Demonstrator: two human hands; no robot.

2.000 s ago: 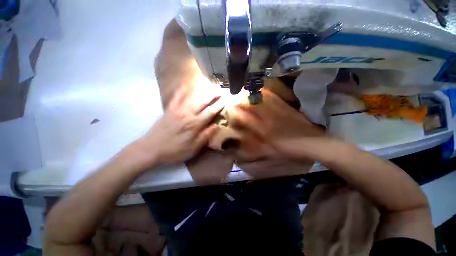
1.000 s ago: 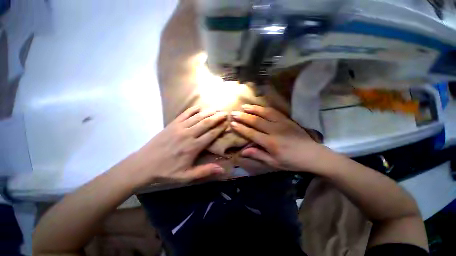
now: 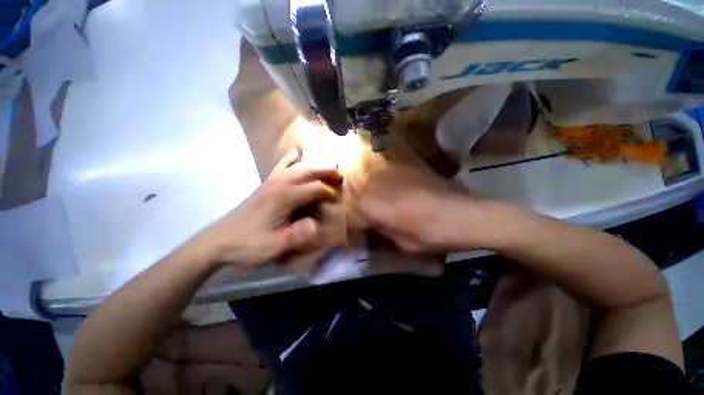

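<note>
A brown fabric piece (image 3: 261, 116) lies under the needle area of the white sewing machine (image 3: 494, 48) and reaches to the table's front edge. The presser foot area is washed out by the lamp. My left hand (image 3: 289, 208) rests on the cloth left of the seam line, its fingers bent and thumb drawn in. My right hand (image 3: 405, 212) is blurred and lies on the cloth right of the seam, its fingertips bunched at the fabric. A pale, blurred cloth edge (image 3: 340, 265) shows below my hands. Whether either hand pinches the cloth is unclear.
An orange thread bundle (image 3: 610, 143) lies on the bed at the right. Pale and brown cut pieces (image 3: 58, 69) lie at the table's left. A small dark scrap (image 3: 150, 197) is on the white table. More brown cloth (image 3: 533, 332) hangs below the edge beside my dark-clothed lap.
My hands were spread flat on the cloth a second ago; now my left fingers are bent and my right fingers bunched. The pale edge now shows below them. The camera view has shifted.
</note>
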